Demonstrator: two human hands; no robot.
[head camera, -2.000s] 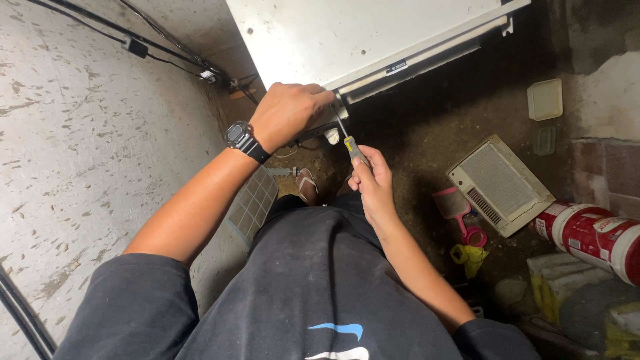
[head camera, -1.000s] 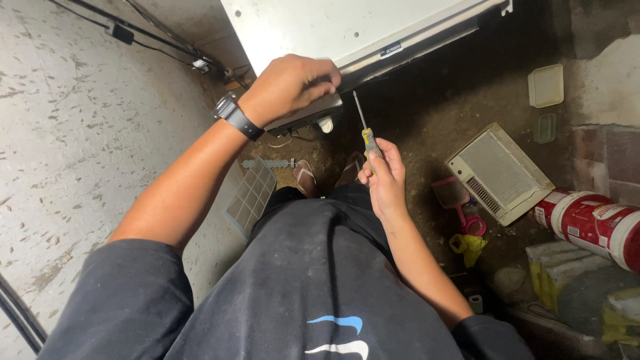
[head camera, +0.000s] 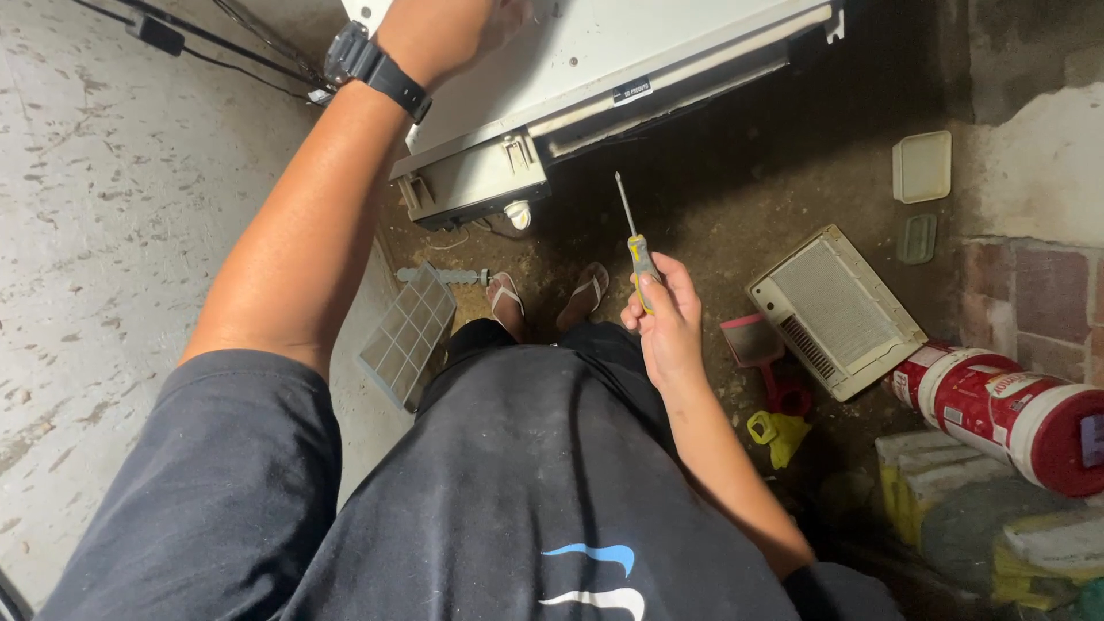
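My right hand (head camera: 666, 315) grips the grey and yellow handle of a Phillips screwdriver (head camera: 639, 250), its bare shaft pointing up and away from me, touching nothing. At the top edge my left hand (head camera: 457, 34), with a black watch on the wrist, reaches over the white metal panel of an appliance (head camera: 552, 95); its fingers are blurred and partly cut off, so whether it holds anything cannot be told. Under the panel's near left edge sits a plastic housing (head camera: 483, 177) with a white round knob or cap (head camera: 517, 214) on it.
A detached vented front panel (head camera: 832, 315) lies on the floor at right, by red and white buckets (head camera: 992, 405), a pink dustpan (head camera: 753, 341) and a yellow bag (head camera: 780, 435). A gridded filter frame (head camera: 409, 336) leans by the left wall. Two shallow trays lie farther right.
My left hand has moved from the appliance's near edge up over its white top. My right hand has drawn the screwdriver back from that edge.
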